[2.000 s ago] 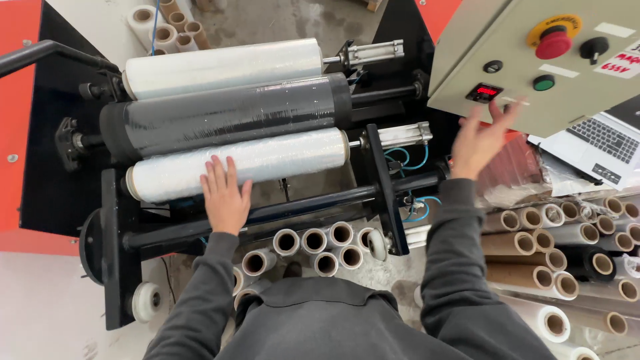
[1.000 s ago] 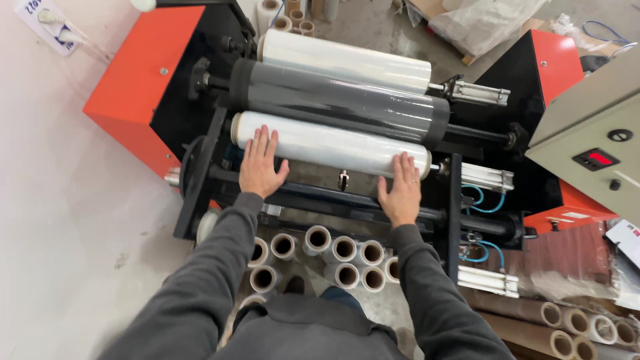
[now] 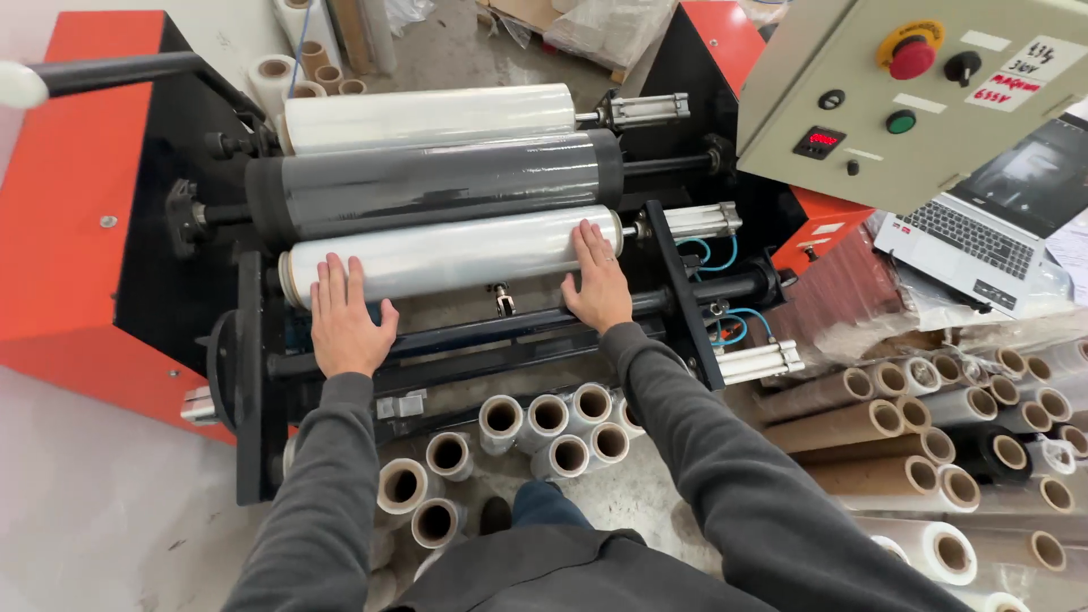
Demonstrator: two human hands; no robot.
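Note:
My left hand [image 3: 347, 327] rests its spread fingertips on the left part of the front roll of clear stretch film [image 3: 459, 248], mounted in a film rewinding machine. Near that roll's right end lie the fingers of my right hand [image 3: 598, 280], a ring on one of them. Neither hand grips anything. Directly behind the front roll runs a dark roller [image 3: 442, 183] with a shiny film-covered surface. Beyond it sits another roll of clear film [image 3: 429, 115]. A black steel bar [image 3: 510, 327] crosses below my fingers.
Film rolls with cardboard cores [image 3: 500, 418] stand by my feet; more lie stacked [image 3: 854, 425] at the right. The grey control box [image 3: 918, 102], with a red emergency stop button [image 3: 912, 58], overhangs the right side near an open laptop [image 3: 960, 246]. Orange housings [image 3: 76, 195] flank the rollers.
Two seconds ago my right hand was by the control box's buttons; one second ago it was at the front roll's right end, where it remains. My left hand stays on the roll. The view has shifted.

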